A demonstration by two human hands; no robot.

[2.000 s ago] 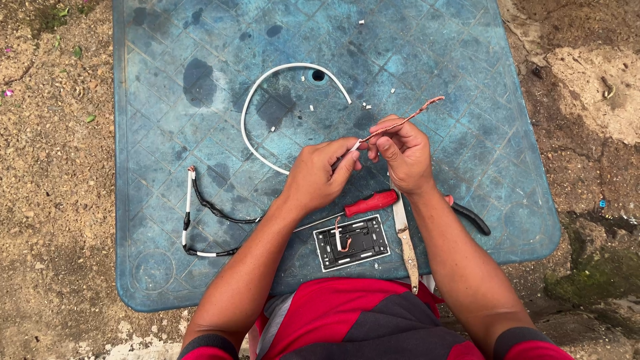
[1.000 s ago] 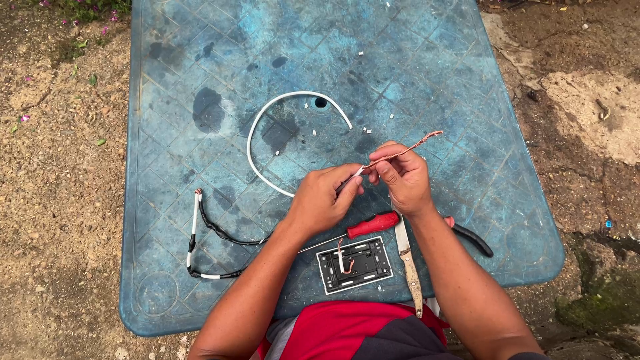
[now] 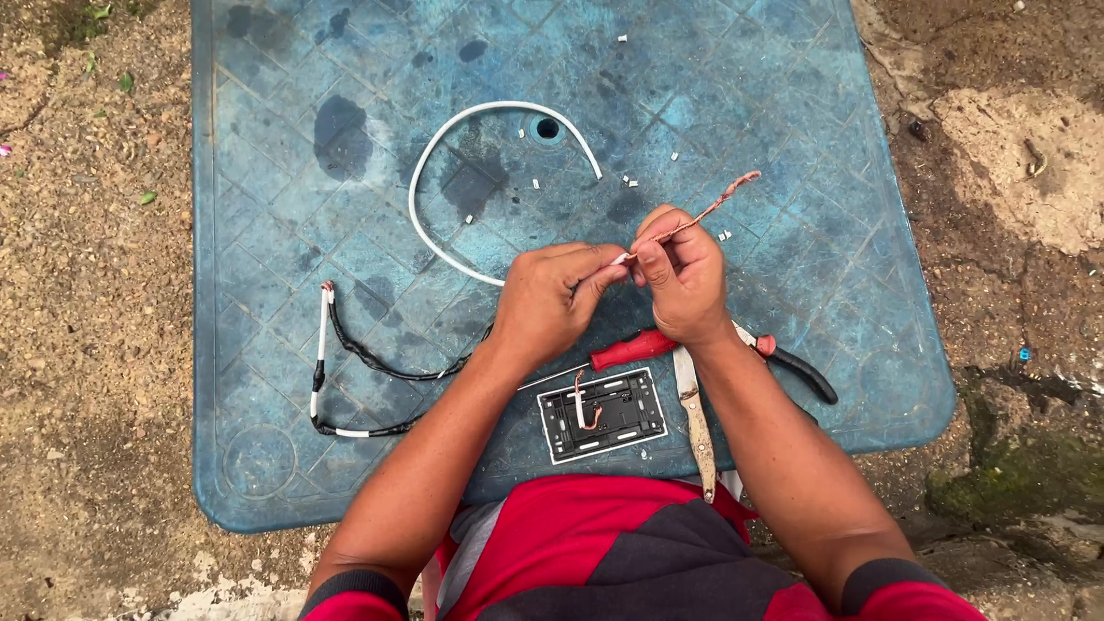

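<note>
My left hand (image 3: pixel 552 297) pinches the white insulated end of an electrical cable between thumb and fingers. From there a twisted strand of bare copper wire (image 3: pixel 709 207) runs up to the right, and my right hand (image 3: pixel 681 274) grips it close to the insulation. A loop of white cable (image 3: pixel 416 191) curves over the table beyond my left hand and ends near a round hole. Whether it joins the held cable is hidden by my hand. Below my hands lies a black faceplate with a white rim (image 3: pixel 552 440), a short white wire with bare copper ends (image 3: pixel 580 409) on it.
A red-handled screwdriver (image 3: pixel 634 348), a knife with a worn handle (image 3: pixel 700 440) and pliers with black and red handles (image 3: pixel 804 374) lie near my right forearm. Black-taped white cable (image 3: pixel 320 341) bends at the left of the blue table (image 3: pixel 345 216). White insulation bits (image 3: pixel 536 184) are scattered beyond my hands.
</note>
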